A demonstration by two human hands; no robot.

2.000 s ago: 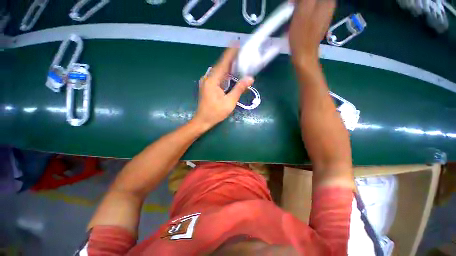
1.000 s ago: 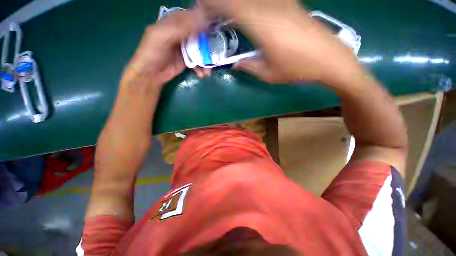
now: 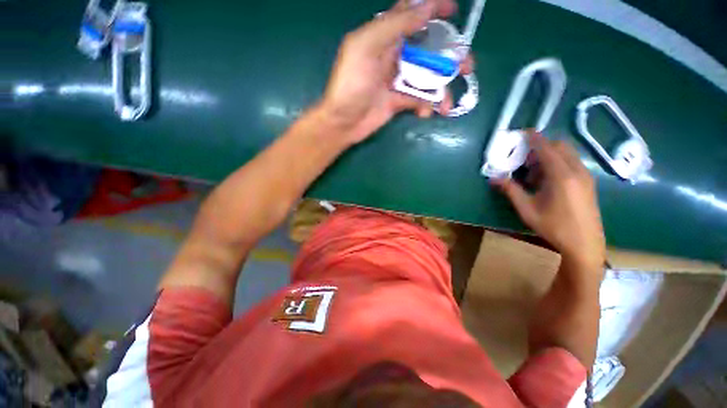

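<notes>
My left hand (image 3: 371,76) holds a blue-marked unit (image 3: 430,62) above the green surface, its blue band facing up. Part of another white loop (image 3: 465,97) shows just beyond its fingers; whether it is held too is unclear. My right hand (image 3: 558,187) grips a plain white unit (image 3: 507,151) by its round end, with the long loop pointing away from me. Another plain white unit (image 3: 628,157) lies to the right of my right hand. Two blue-marked units (image 3: 131,60) lie side by side at the far left.
The green surface (image 3: 239,103) curves across the view, with a pale strip (image 3: 646,28) at the upper right. An open carton (image 3: 506,279) with a clear bag liner (image 3: 626,307) and white parts stands below the edge at right. Red cloth (image 3: 131,195) shows below the left edge.
My hands were together around a blue-marked unit and are now apart. My left hand keeps a blue-marked unit; my right hand has moved right and taken hold of a plain white unit.
</notes>
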